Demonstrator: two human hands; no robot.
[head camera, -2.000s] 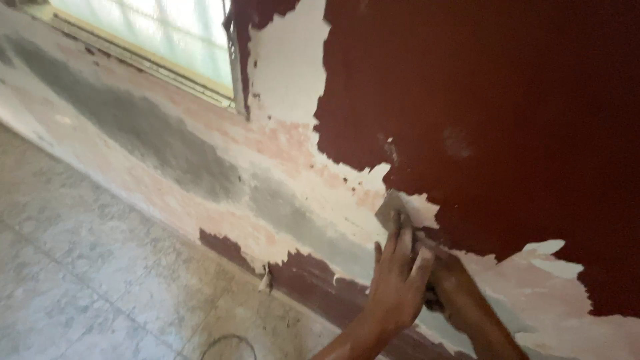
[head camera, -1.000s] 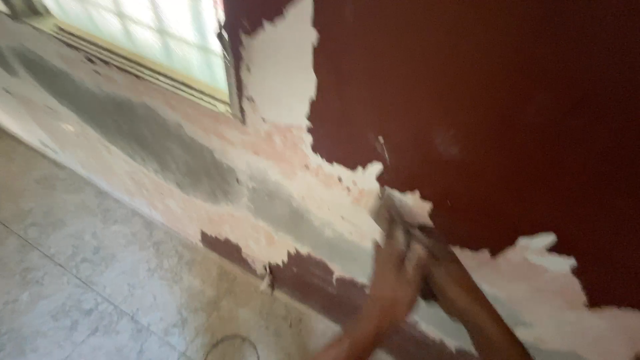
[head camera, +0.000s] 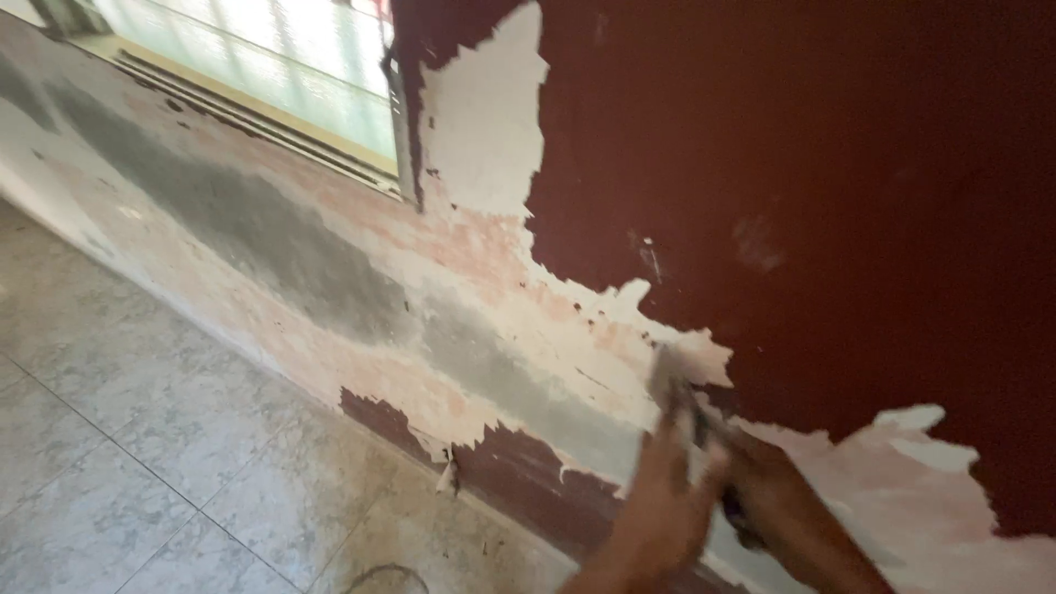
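Both hands are close together at the wall, lower right of the head view, blurred. My left hand (head camera: 672, 487) lies with its fingers along the blade of a scraper (head camera: 667, 375), whose flat end touches the wall at the ragged edge of the dark red paint (head camera: 792, 206). Just right of it, my right hand (head camera: 755, 470) is closed around the scraper's dark handle, mostly hidden by the fingers. Around the blade, pale and pinkish plaster (head camera: 610, 355) is bare, and a torn paint flap stands out above it.
A window with a metal frame (head camera: 404, 140) and a sill track is at the upper left. Grey patches (head camera: 305, 256) run along the wall's lower part. Below lies a marble-patterned tile floor (head camera: 157, 412), with a thin ring (head camera: 388, 569) at the bottom edge. Loose paint (head camera: 916, 429) peels at the right.
Both hands stay at nearly the same spot on the wall, with the scraper in them. Their blur shows motion, but its direction is not plain.
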